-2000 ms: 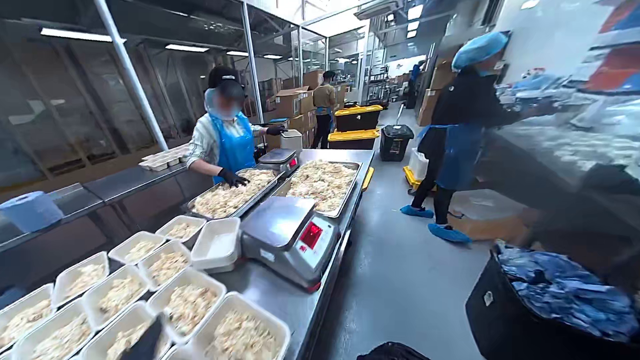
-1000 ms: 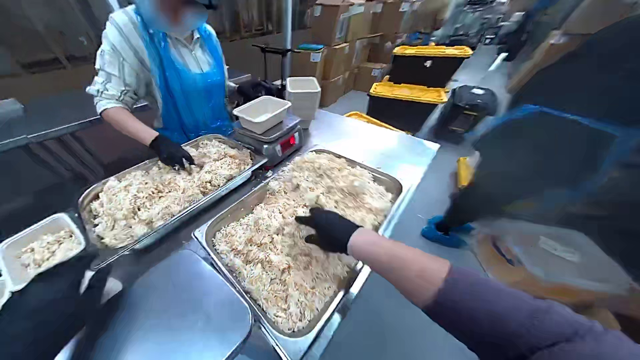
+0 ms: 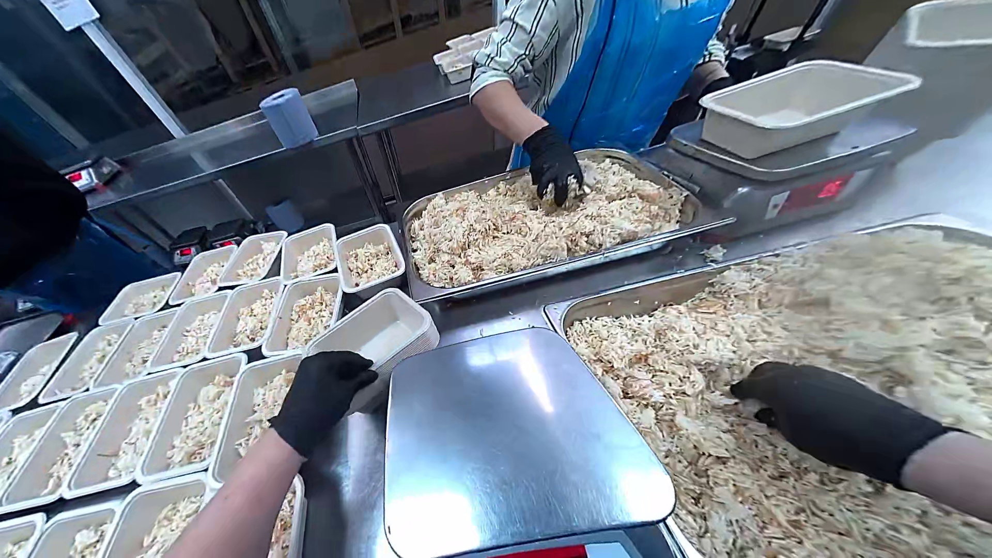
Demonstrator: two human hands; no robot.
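My left hand [image 3: 324,399], in a black glove, has its fingers at the near edge of a stack of empty pale fibre trays [image 3: 380,333]; whether it grips one is hard to see. The bare steel plate of a weighing scale [image 3: 519,442] lies between my hands. My right hand [image 3: 829,418], also black-gloved, is down at the shredded, cooked-looking food [image 3: 666,387] in a large steel pan [image 3: 612,306]; its fingertips are curled and I cannot tell if they hold any. Rows of fibre trays with portions of the food [image 3: 194,411] stand left of my left hand.
Across the table a co-worker's gloved hand [image 3: 554,167] reaches into a second steel pan of food [image 3: 496,232]. Beyond my pan, another scale [image 3: 798,186] bears an empty fibre tray [image 3: 806,105]. A blue paper roll [image 3: 288,118] stands on the back counter.
The view has swung left onto the filled trays. My left hand is now at the stack of empty trays. My right hand remains at the food in the near pan.
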